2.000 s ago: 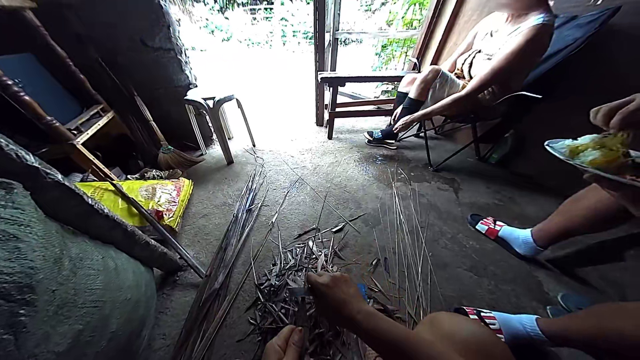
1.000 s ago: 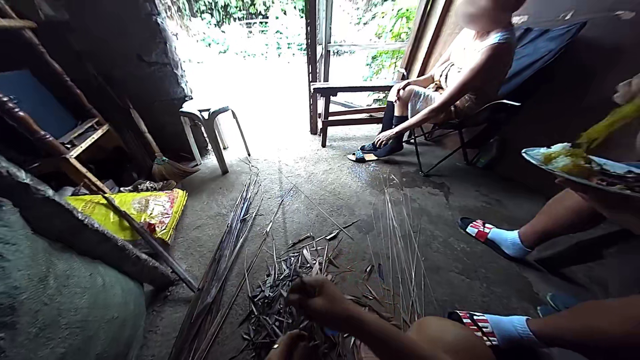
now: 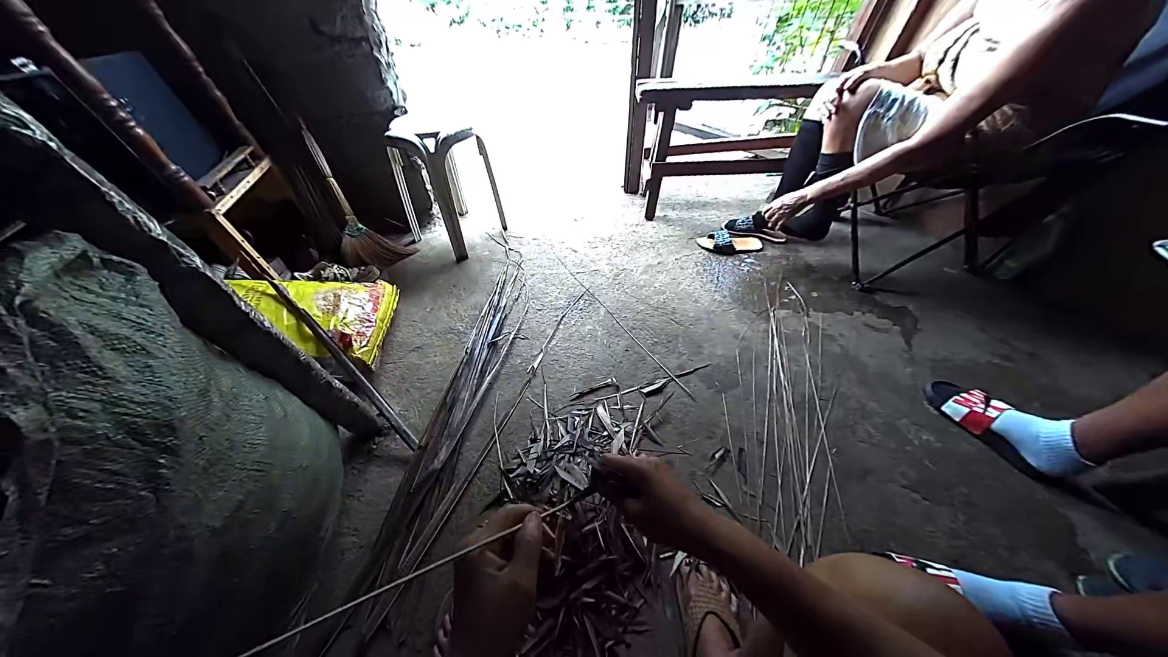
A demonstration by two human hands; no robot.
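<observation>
My left hand (image 3: 500, 570), low in the head view, is closed around a thin leaf midrib stick (image 3: 392, 584) that slants from the bottom left up to the right. My right hand (image 3: 639, 493) is closed at the stick's upper end, with something dark at its fingers that is too small to make out. Under both hands lies a heap of dry leaf scraps (image 3: 593, 584). Left of the heap runs a long bundle of unstripped dry fronds (image 3: 465, 383). Thin bare sticks (image 3: 780, 411) lie spread on the floor at the right.
A yellow sack (image 3: 338, 310), a broom (image 3: 360, 242) and a stool (image 3: 443, 151) stand at the left, near a big green sack (image 3: 164, 456). A seated person reaches to a slipper beside a wooden bench (image 3: 730, 89). Another person's socked feet are at the right.
My left hand has come further into view, with the long stick now plainly seen in it. The seated person's hand has moved from the knee down to the foot.
</observation>
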